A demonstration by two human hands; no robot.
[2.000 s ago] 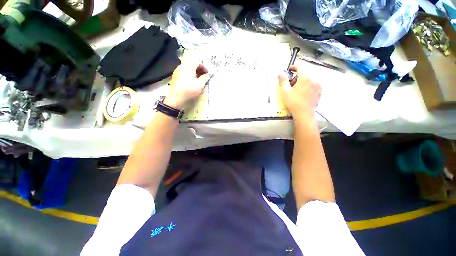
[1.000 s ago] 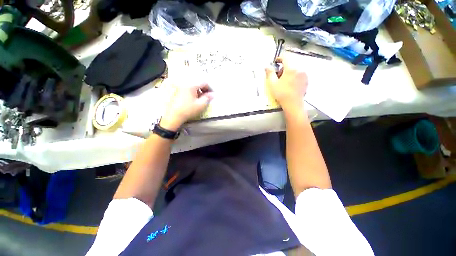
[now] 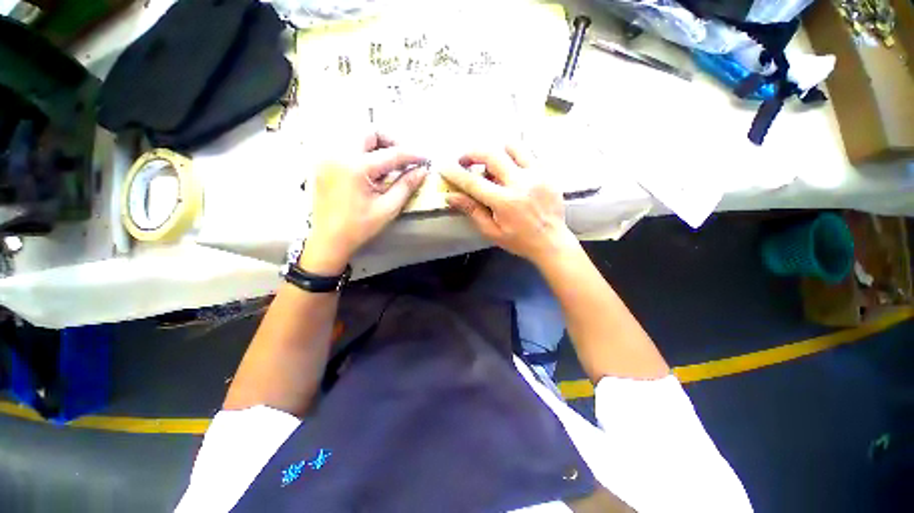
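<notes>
My left hand (image 3: 366, 195) is over the front of the pale work board (image 3: 451, 110), thumb and forefinger pinched on a tiny dark piece (image 3: 429, 165), probably a metal ornament. My right hand (image 3: 511, 200) is just to its right, fingers pointing at the same spot; I cannot tell whether it holds anything. Many small dark metal ornaments (image 3: 431, 62) lie in rows on the board's back half. The small hammer (image 3: 570, 65) lies on the board's right side, head toward me, touched by neither hand.
A black fabric pile (image 3: 200, 70) and masking tape roll (image 3: 161, 195) are at left. A thin pointed tool (image 3: 641, 58), plastic bag (image 3: 681, 22), black straps (image 3: 769, 100) and cardboard box (image 3: 857, 90) are at right. A white sheet (image 3: 692, 200) lies at the table's front edge.
My right hand has let go of the hammer and moved left beside my left hand. The hammer now lies on the board. The view has shifted.
</notes>
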